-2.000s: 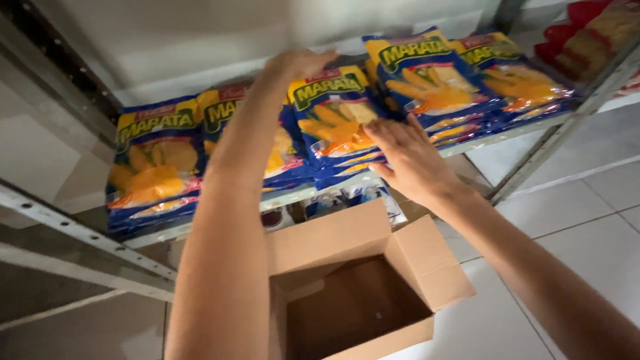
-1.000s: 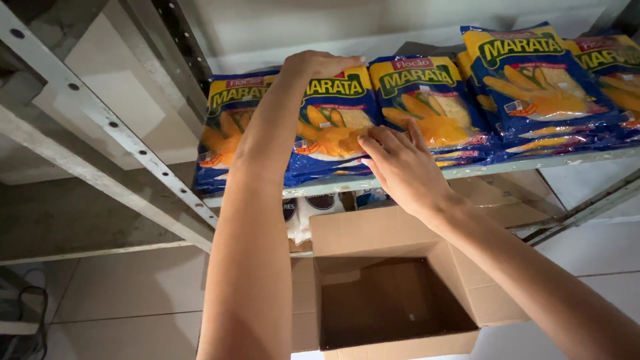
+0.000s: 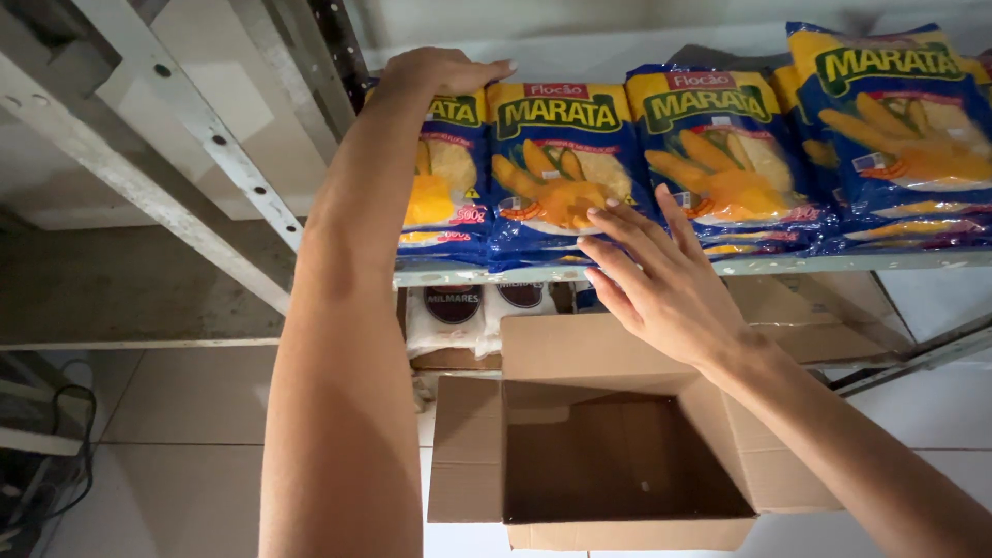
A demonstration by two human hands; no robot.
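Note:
Several blue and yellow plastic packs of Maratá corn flakes stand in piled rows on a metal shelf. My left hand [image 3: 446,74] lies over the top of the leftmost corn flake pack [image 3: 446,174], thumb stretched to the right; whether it grips is hidden. Near the lower right of the second corn flake pack [image 3: 562,167], my right hand [image 3: 655,279] is spread with nothing held, its fingertips at or just above the pack. Further right are a third pack [image 3: 717,163] and a higher-piled one [image 3: 899,124].
An open cardboard box [image 3: 628,457] with nothing seen inside is below the shelf edge [image 3: 852,263]. White bags [image 3: 449,318] lie on a lower shelf. Perforated metal uprights [image 3: 217,139] rise at the left. A dark cable [image 3: 91,434] hangs at the lower left, above a tiled floor.
The view has shifted left and closer to the packs. My left hand has moved from the middle packs to the leftmost one. My right hand has come away from the pack front, fingers more spread.

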